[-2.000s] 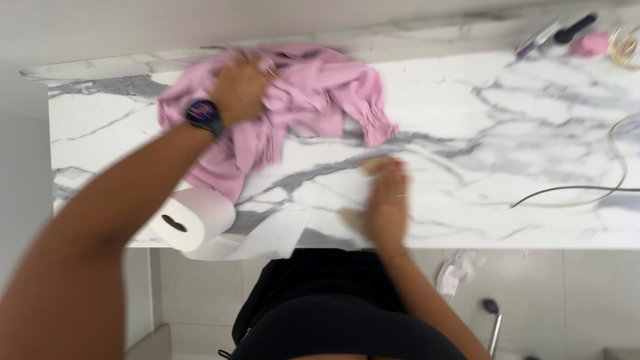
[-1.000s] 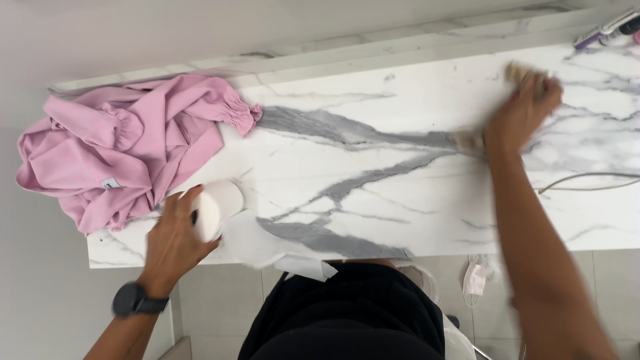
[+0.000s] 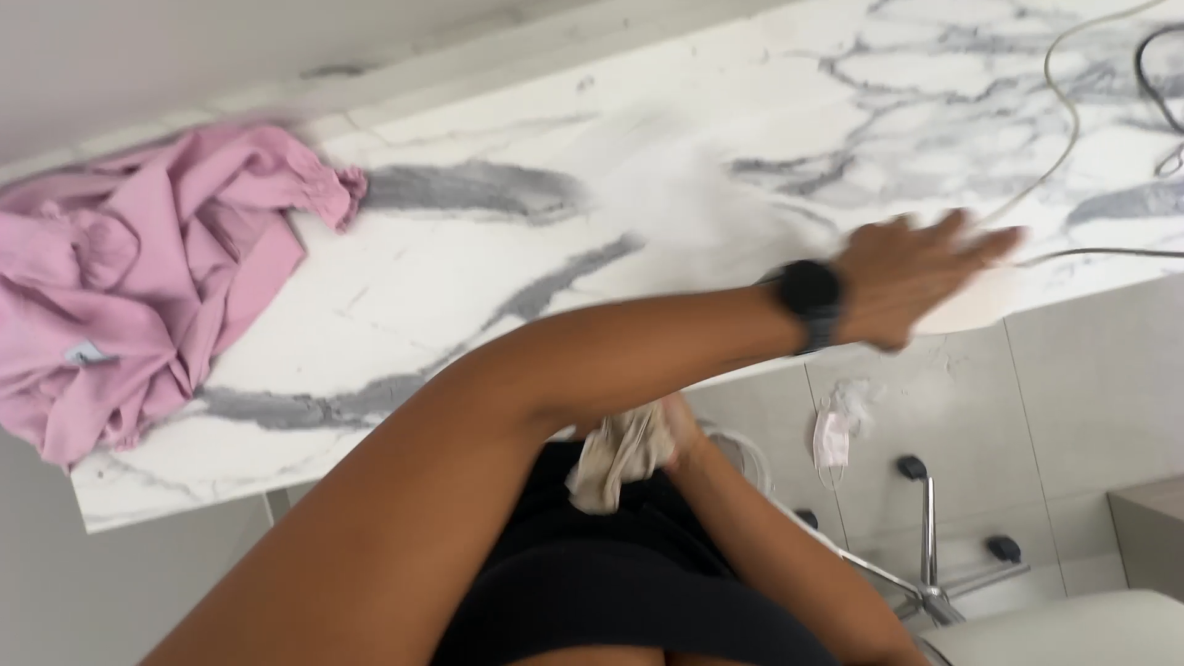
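My left hand [image 3: 930, 277], with a black watch at the wrist, reaches across to the right over the front part of the marble-patterned counter [image 3: 416, 277]. Its fingers are spread, and a blurred pale rounded thing [image 3: 971, 305] shows beneath it; what this is, I cannot tell. Under my left forearm, close to my body at the counter's front edge, my right hand [image 3: 683, 430] grips a crumpled beige cloth [image 3: 618, 458]. A bunched pink garment [image 3: 157, 268] with gathered cuffs lies at the counter's left end.
A pale cable [image 3: 1073, 120] and a dark cable [image 3: 1101, 252] lie on the right of the counter. A wall runs behind it. Below, a face mask [image 3: 832, 438] lies on the tiled floor near a wheeled chair base [image 3: 930, 536]. A pale seat [image 3: 1064, 634] fills the lower right corner.
My left hand has swung from the paper roll at the left to the right side. My right hand has drawn back from the counter's far side to my body with the cloth.
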